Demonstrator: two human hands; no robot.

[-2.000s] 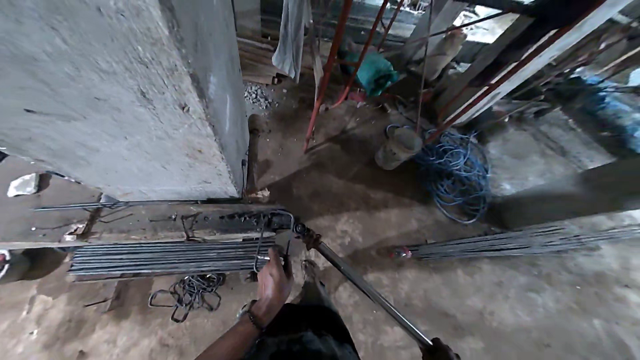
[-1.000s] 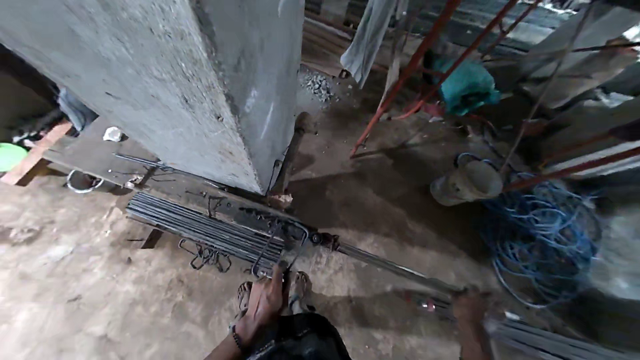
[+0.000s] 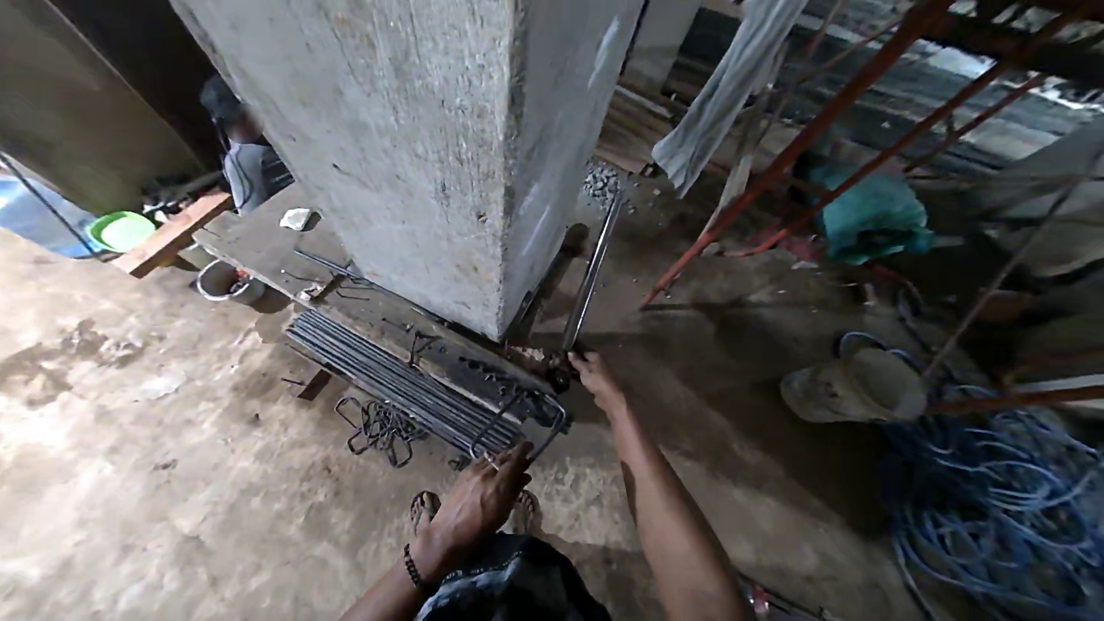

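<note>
My left hand (image 3: 485,490) is closed on a bent steel rod (image 3: 552,435) at the near end of a low wooden bench (image 3: 448,349). With my right hand (image 3: 597,379) I touch the lower end of a long metal bar (image 3: 593,272), which points away past the concrete column; whether the fingers wrap it is hard to tell. A bundle of straight steel rods (image 3: 392,375) lies along the bench's near side. Several bent wire stirrups (image 3: 379,429) are heaped on the ground beside the bundle.
A concrete column (image 3: 431,155) rises behind the bench. Red metal poles (image 3: 776,177), a bucket (image 3: 854,385) and coiled blue hose (image 3: 1000,500) are at right. At left are a small bucket (image 3: 226,283), a green basin (image 3: 122,231) and a person (image 3: 246,155) partly behind the column.
My right hand has moved left to the bench end, and the long bar has swung from pointing right to pointing away beside the column. The view has turned left.
</note>
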